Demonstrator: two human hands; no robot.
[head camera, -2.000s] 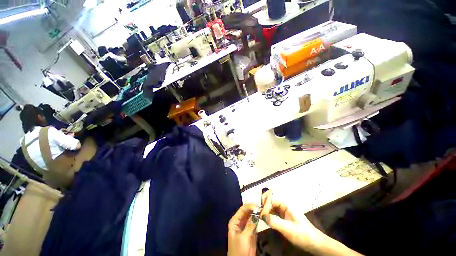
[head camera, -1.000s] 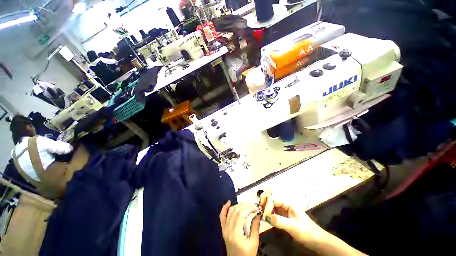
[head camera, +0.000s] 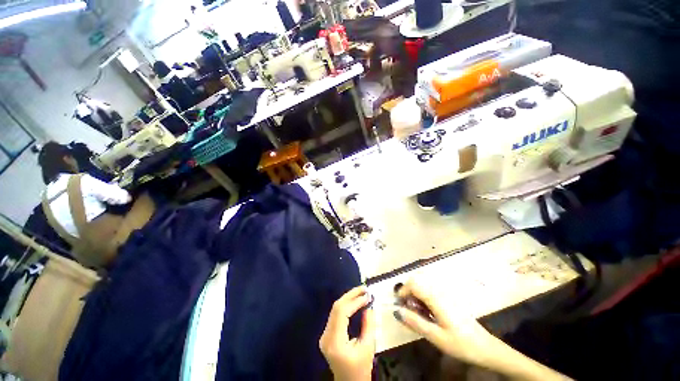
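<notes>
My left hand (head camera: 349, 336) is at the bottom centre, thumb and forefinger pinching a tiny shiny metal piece (head camera: 369, 298), perhaps a bobbin case. My right hand (head camera: 446, 327) is just right of it, apart from it, fingers curled round a slim dark and reddish tool, likely the thread snips, mostly hidden by the fingers. Dark navy cloth (head camera: 287, 275) lies left of my hands and reaches up to the needle area (head camera: 356, 229) of the cream-white JUKI sewing machine (head camera: 492, 149).
A pale table (head camera: 485, 275) with a dark strip along the bed lies under and beyond my hands. An orange and white box (head camera: 470, 83) and a whitish bottle (head camera: 405, 117) stand behind the head. A person (head camera: 82, 201) sits at the far left. An orange stool (head camera: 282, 161) stands behind.
My hands were together at the metal piece and are now apart. The reddish snips under the machine arm are gone from there. The view has shifted slightly.
</notes>
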